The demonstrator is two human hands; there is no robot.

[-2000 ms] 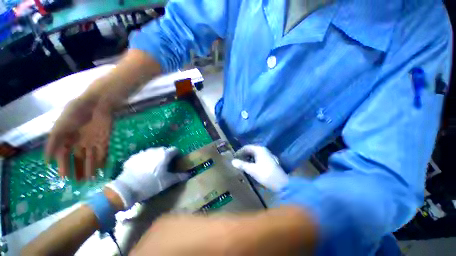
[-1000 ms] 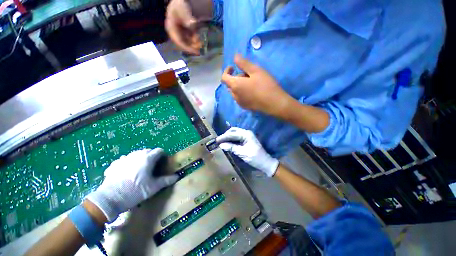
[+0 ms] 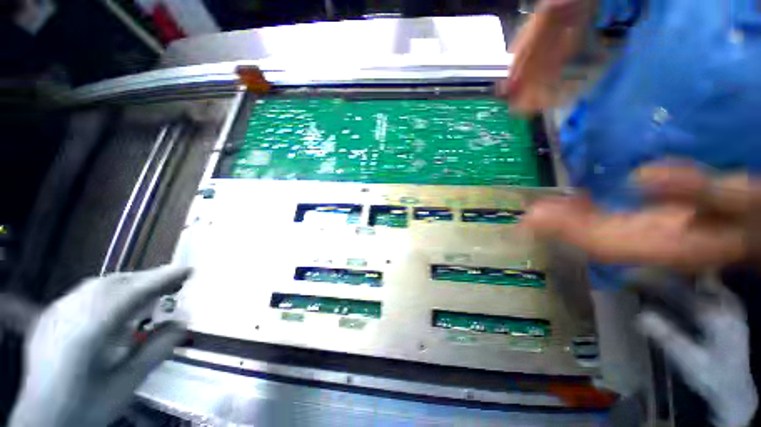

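A silver metal plate (image 3: 409,242) with rectangular cut-outs lies over the near part of a large green circuit board (image 3: 384,138). Both sit in a dark carrier frame (image 3: 225,125) with orange-brown corner blocks. My left hand (image 3: 104,334), in a white glove, is blurred at the plate's left edge, thumb and fingers apart, with nothing seen in it. My right hand (image 3: 709,354), also gloved and blurred, is off the plate at the lower right, fingers apart, with nothing seen in it.
Another person in a blue shirt (image 3: 684,108) stands at the right. Their bare hands (image 3: 642,217) are blurred, one over the plate's right edge and one near the frame's back right corner. Silver rails (image 3: 142,200) run at the left. A white panel (image 3: 334,46) lies behind the frame.
The view has turned and now shows the whole plate. My left hand has gone from the plate's top to its left edge. My right hand has come off its corner. The other person's hands have moved.
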